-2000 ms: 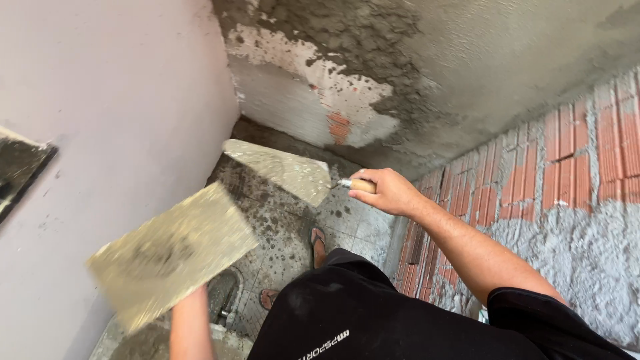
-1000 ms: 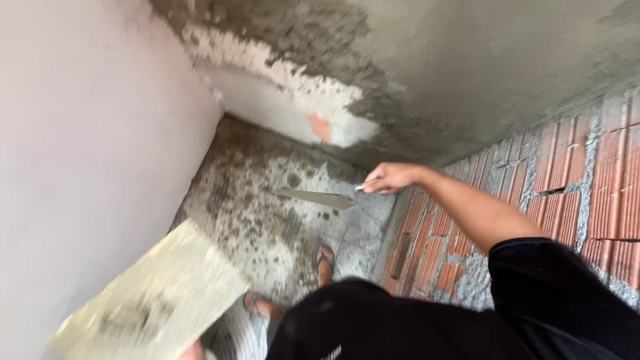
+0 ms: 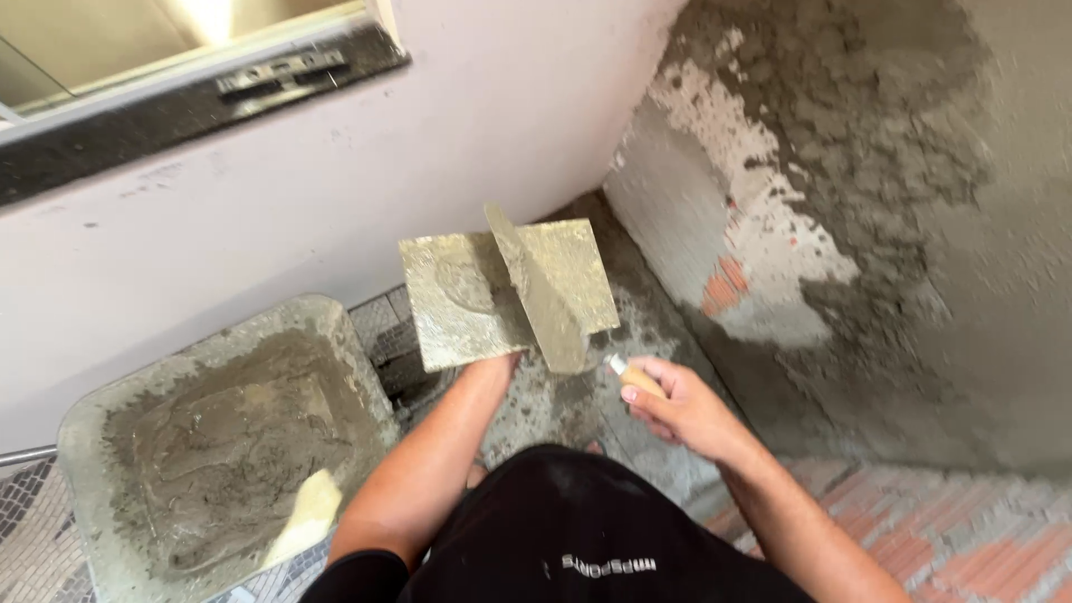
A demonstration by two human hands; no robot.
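Note:
My right hand [image 3: 674, 406] grips the wooden handle of a mortar-smeared trowel [image 3: 548, 310]. The trowel's blade is turned on edge over a flat plastering hawk [image 3: 461, 322], and a little mortar clings along it. Whether blade and board touch, I cannot tell. My left hand [image 3: 500, 366] is under the hawk, mostly hidden by it, and holds it up from below. A thin round smear of mortar marks the board's face. To the lower left stands a tub [image 3: 84, 444] with wet mortar [image 3: 243, 461] inside.
At the right, a wall [image 3: 1022, 209] carries grey render, with rough mortar around a pale patch [image 3: 779, 243] showing some brick. Bare hollow bricks [image 3: 997, 561] lie lower right. A dark window sill [image 3: 151, 126] with a metal tool on it juts out upper left.
The view has swung left, bringing the mortar tub and the window sill into sight. The trowel, apart from the hawk a second ago, is now over it.

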